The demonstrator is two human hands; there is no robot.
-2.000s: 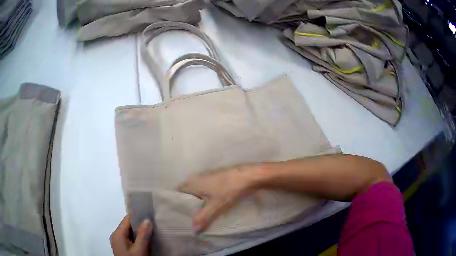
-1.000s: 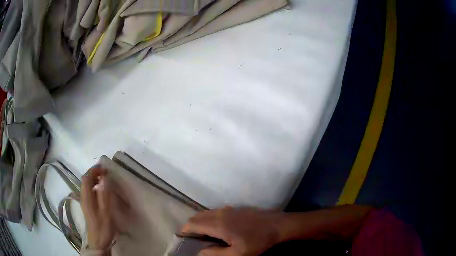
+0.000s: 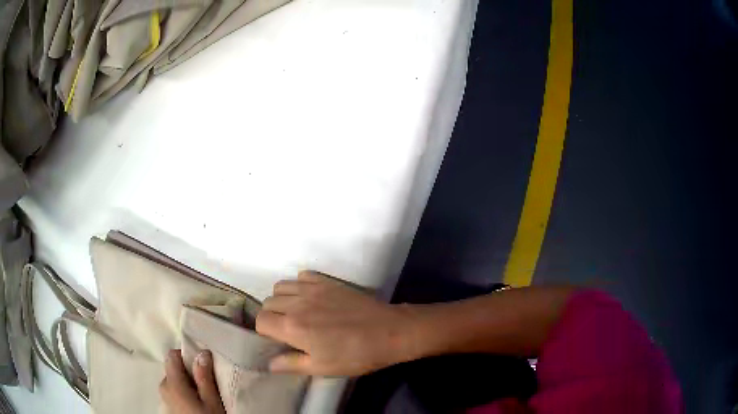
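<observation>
A beige tote bag (image 3: 133,295) lies at the lower left, its lower part folded up over the front. Its handles (image 3: 61,327) loop out to the left on the table. My right hand (image 3: 324,323) grips the near right corner of the fold, by the end patch (image 3: 231,338), with the fingers curled over the edge. My left hand (image 3: 192,384) is cut off by the bottom edge of the picture; its fingertips rest on the folded part of the bag, and whether they pinch it is unclear.
A crumpled pile of beige bags (image 3: 121,48) with yellow strips is at the upper left. More beige cloth (image 3: 14,299) lies at the left edge. The white table (image 3: 267,154) ends at a diagonal edge, beyond which is dark floor with a yellow line (image 3: 544,162).
The view has swung right since the first frame. My left hand has moved from the bag's top edge down to the folded part. My right hand keeps hold at the corner, where the fold now shows.
</observation>
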